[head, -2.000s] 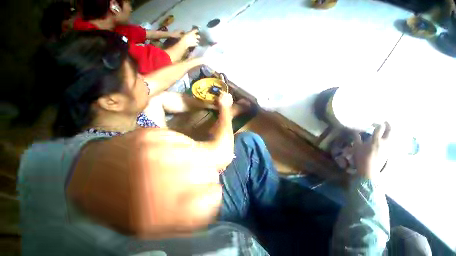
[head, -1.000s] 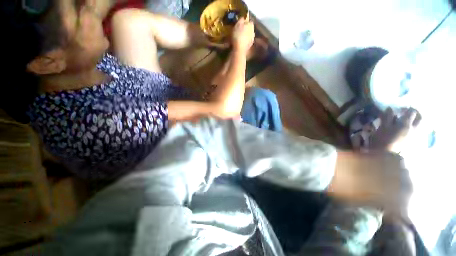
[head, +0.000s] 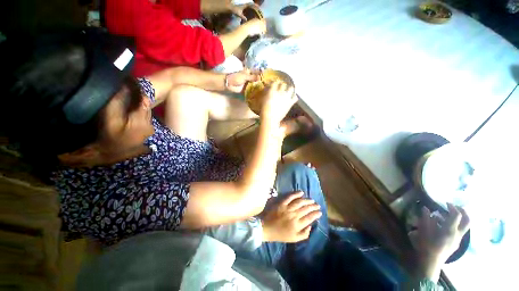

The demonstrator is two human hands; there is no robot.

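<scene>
My left hand (head: 291, 217) rests palm down on blue jeans, its fingers a little apart and nothing in it. My right hand (head: 437, 236) is at the table edge at lower right, with its fingers curled over a dark round shell (head: 420, 211). The shell's inside is patterned, and my hand and glare hide much of it. A white round shell (head: 441, 173) lies just beyond my right hand, washed out by glare. A flat dark disc (head: 414, 149) lies partly under or behind it.
A person beside me holds a gold shell (head: 257, 94) over the lap. A red-sleeved worker (head: 165, 37) sits farther on, near a white tub (head: 290, 21) and clear plastic (head: 260, 52). Another gold shell (head: 433, 12) is across the white table (head: 364, 74). A small pale part (head: 348, 123) lies near the edge.
My left hand has moved from near the table parts at right down to the jeans. My right hand stays at the dark shell. The view has shifted and shows more of the neighbour's head.
</scene>
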